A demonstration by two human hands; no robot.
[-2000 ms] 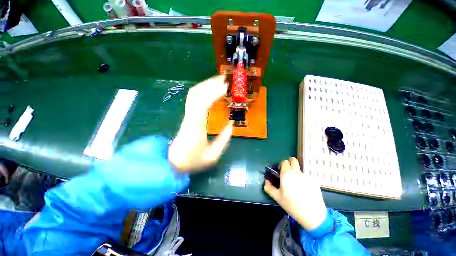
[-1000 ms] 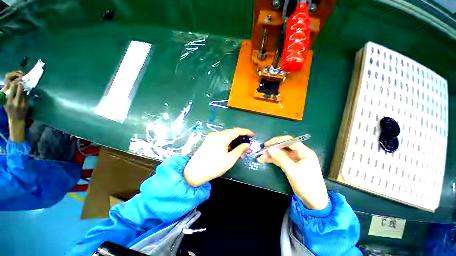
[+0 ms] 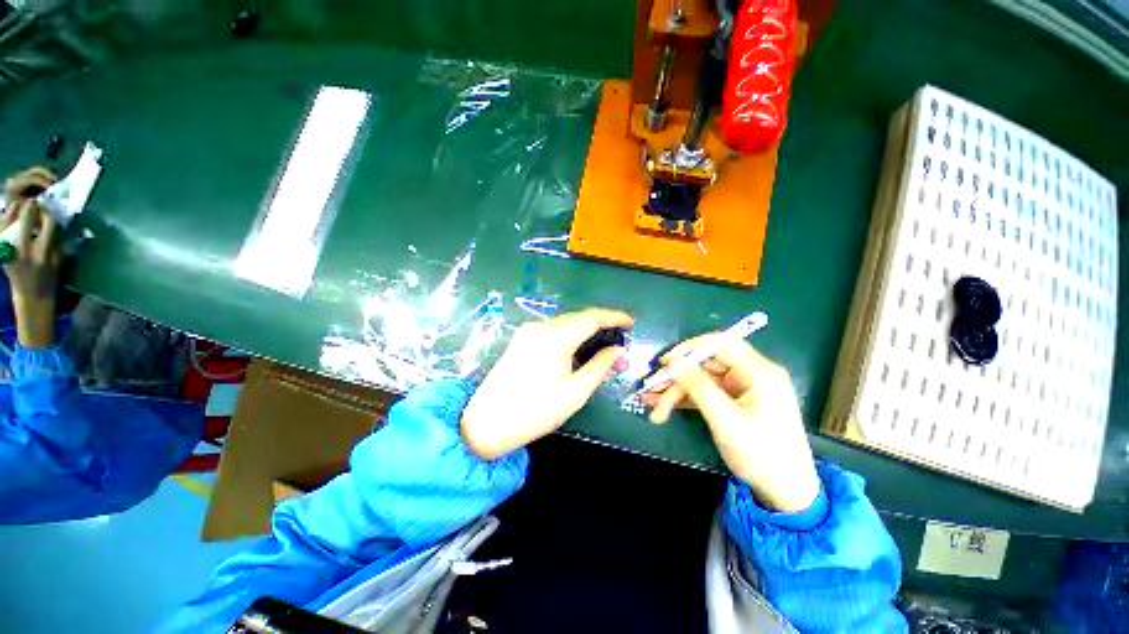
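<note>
My left hand (image 3: 541, 382) holds a small round black part (image 3: 599, 347) between thumb and fingers near the bench's front edge. My right hand (image 3: 739, 403) holds tweezers (image 3: 718, 348), with their tips pointing down-left beside the part. What lies between the tips is too small to tell. The press fixture (image 3: 670, 255), with its red handle (image 3: 759, 74), stands behind my hands. The stack of sheets (image 3: 916, 359) is on the right. Two round black parts (image 3: 974, 320) lie on it, touching.
Shiny clear film scraps (image 3: 415, 325) lie left of my hands. A white strip (image 3: 308, 186) lies further left. Another person's hands (image 3: 34, 235) hold white paper at the far left. An open cardboard box (image 3: 282, 440) is below the bench edge.
Two seconds ago my left hand was near the press and my right held a black part. Both came together by one second ago. Since then the tweezers have tilted slightly; the left grip looks the same.
</note>
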